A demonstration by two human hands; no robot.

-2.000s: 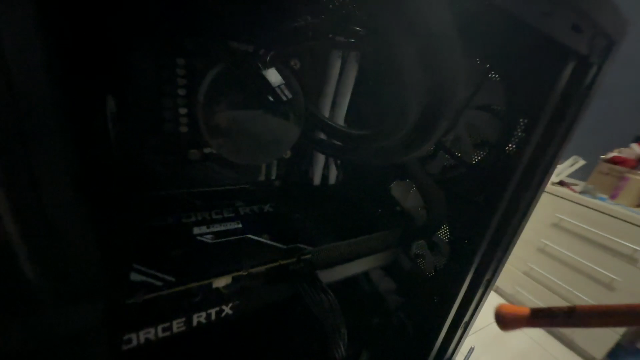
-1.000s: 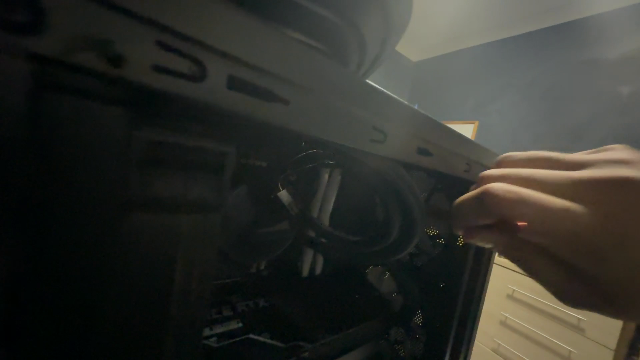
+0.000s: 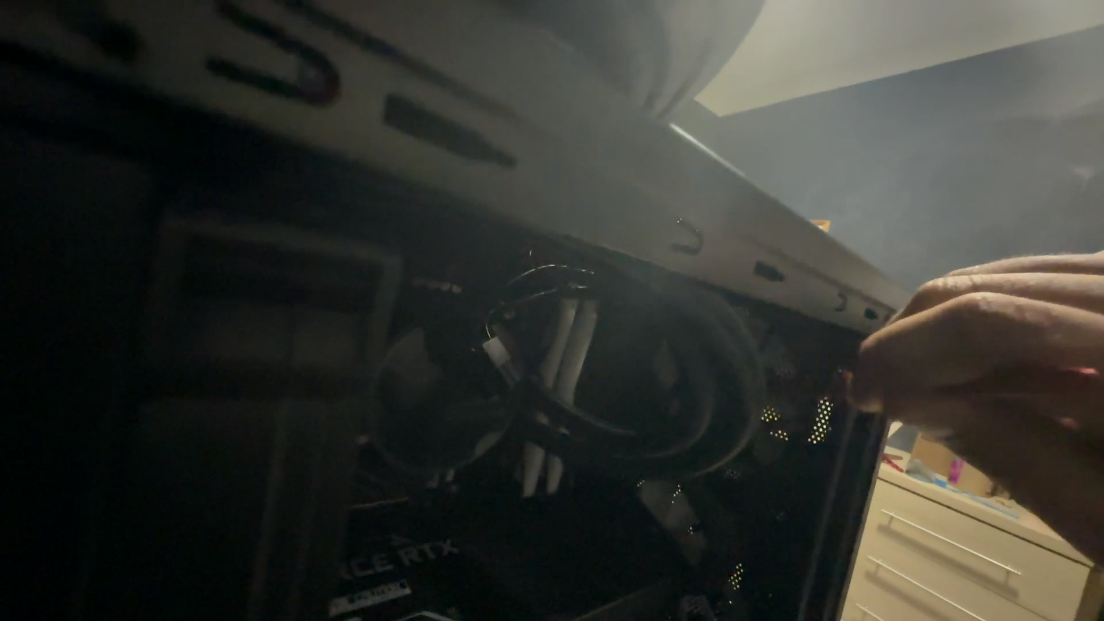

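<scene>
A dark desktop computer case stands open-sided before me, its slotted metal top rail [image 3: 552,172] slanting down to the right. My right hand [image 3: 992,362] is at the far right, fingertips bent together at the case's front upper corner; whether they hold something small there cannot be told. Inside are a round CPU cooler pump head [image 3: 444,401], curved black cooling tubes [image 3: 733,388], white memory modules [image 3: 573,345] and a small white connector [image 3: 498,354] on thin wires. Below them lies a graphics card [image 3: 483,552]. My left hand is not in view.
A cream chest of drawers [image 3: 966,535] with bar handles stands behind at the lower right, a cardboard box [image 3: 970,470] and small items on top. A dark rounded thing [image 3: 638,52] rises above the case. Light is dim.
The view has shifted up to the case's top rail. My right hand, not seen two seconds ago, is at the front corner. An orange-tipped rod at the lower right has gone from view.
</scene>
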